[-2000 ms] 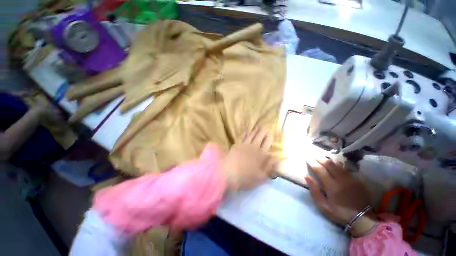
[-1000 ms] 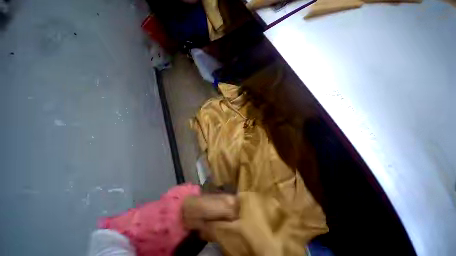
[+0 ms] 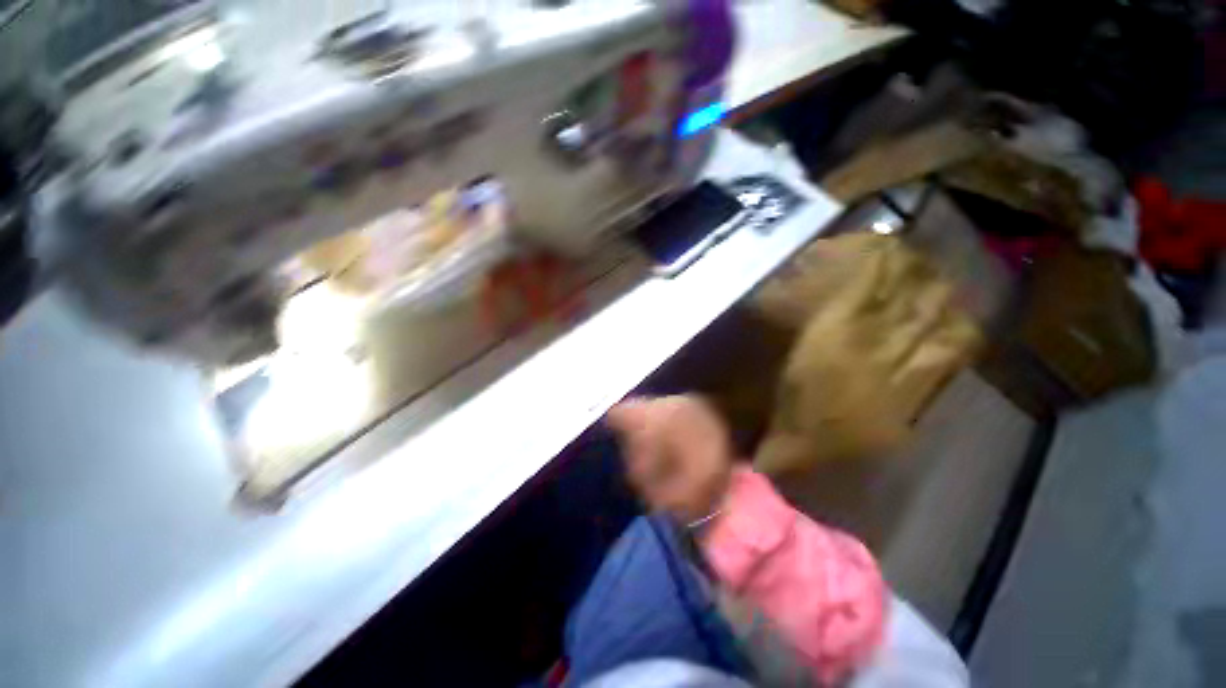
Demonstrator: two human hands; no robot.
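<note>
My right hand (image 3: 675,454), blurred, with a thin bracelet and a pink sleeve, is beside the table's front edge, above my blue-clad lap. Its fingers look curled, but blur hides whether it holds anything. My left hand is out of the picture. A crumpled tan cloth heap (image 3: 874,356) lies low to the right of the table, beyond my right hand and apart from it. The white sewing machine (image 3: 444,148) stands at the upper left, with lamp glare over its needle area (image 3: 316,356).
Orange-red scissors (image 3: 531,289) lie under the machine arm. A black phone (image 3: 690,226) lies near the right end of the white table (image 3: 457,470). Brown cartons (image 3: 1082,323) and an orange-red thing (image 3: 1179,222) are at the far right. A grey wall or panel is at the right edge.
The view has swung from the floor at the left to the machine's right side. My left hand, earlier at tan cloth below the table, has left the picture. My right hand has come into view.
</note>
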